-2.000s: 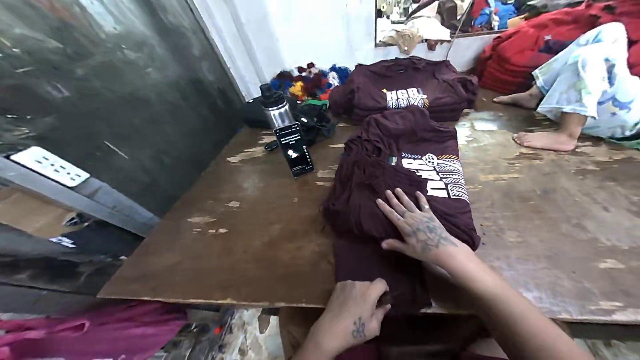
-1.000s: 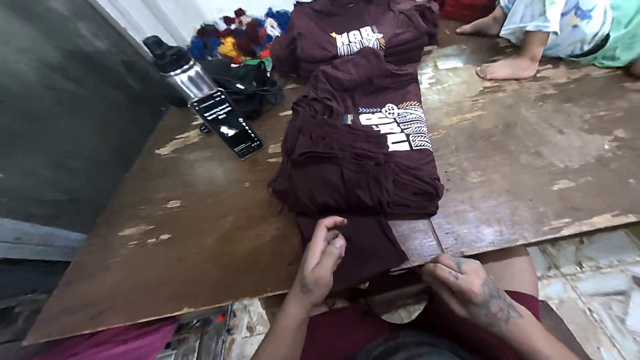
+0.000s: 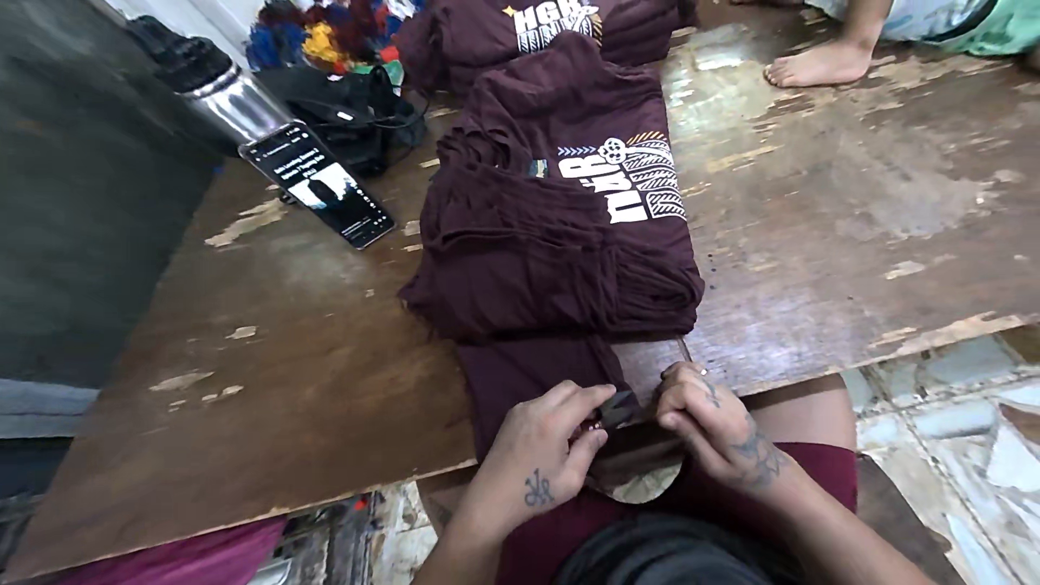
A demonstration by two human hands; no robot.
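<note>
A stack of folded maroon T-shirts with white print lies on the wooden table, and part of a maroon garment extends from it to the front edge. My left hand rests at that lower part, its thumb and fingers curled around a small dark tool, possibly thread snips. Just right of it, my right hand is closed at the table edge, close to dark fabric between the hands; what its fingers pinch is hidden. Behind the stack sits another pile of maroon printed shirts.
A smartphone with a lit screen leans against a steel bottle, beside a black bag. Colourful yarn or cloth scraps lie behind. Another person's bare foot rests on the worn wooden table at the back right.
My right hand has left the top of the shirt stack and come to the table's front edge, beside my left hand. The view has moved down and closer.
</note>
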